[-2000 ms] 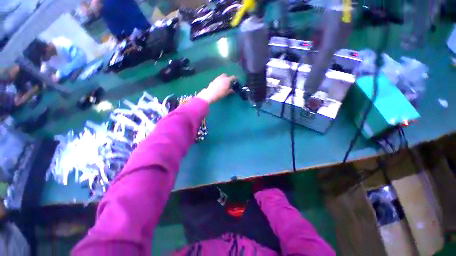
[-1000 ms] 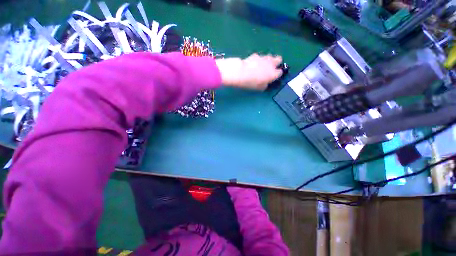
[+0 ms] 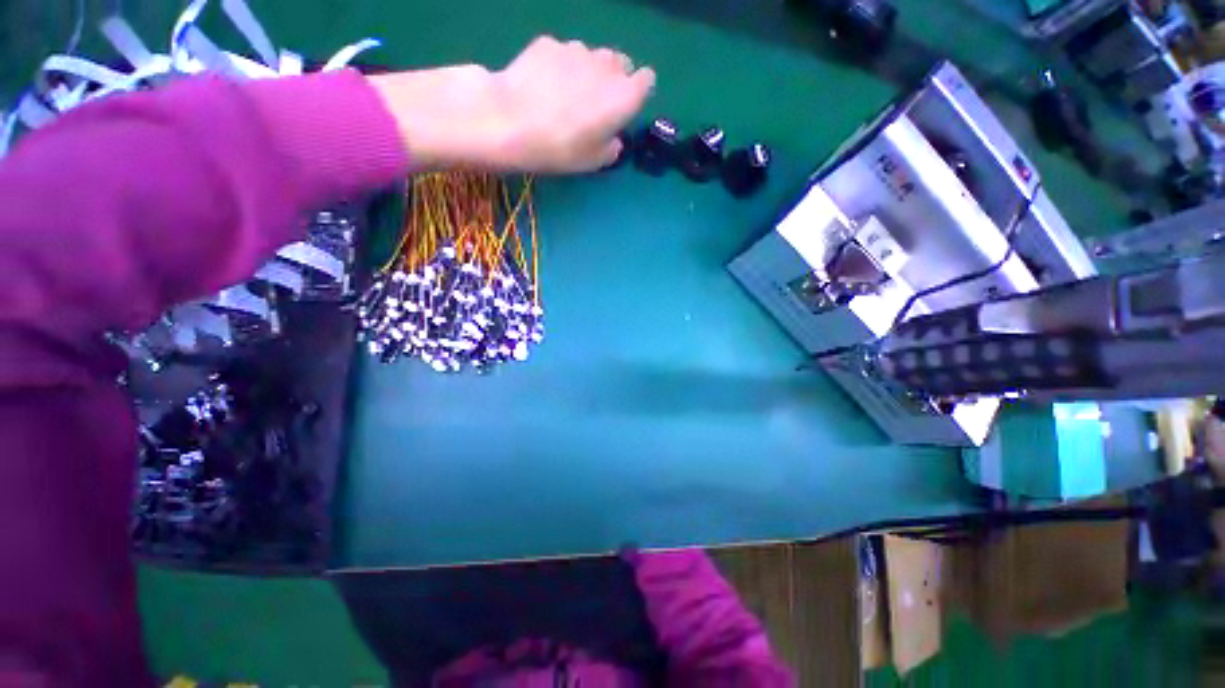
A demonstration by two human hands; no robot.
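My left hand [image 3: 564, 108] reaches in from the left, palm down with curled fingers, above the green mat. A dark piece, partly hidden, shows at the hand's lower right edge; whether the fingers grip it cannot be told. Beside it, round black housings [image 3: 747, 168] stand in a short row. A bundle of orange wire leads [image 3: 451, 316] with silver-black ends lies under and below my left wrist. My right hand is not visible; only its sleeve shows at the bottom, at the bench edge.
White flat strips [image 3: 202, 54] and a black foam tray [image 3: 269, 403] with small clips lie left. A silver-white fixture [image 3: 873, 255], an electric screwdriver [image 3: 1021, 352] and a teal box [image 3: 1034, 450] are right. Cardboard [image 3: 1034, 578] is below the bench edge. Black parts [image 3: 860, 20] lie behind.
The view has shifted. My left hand has moved left, away from the fixture, to the row's left end. The black housings and orange leads are now less covered.
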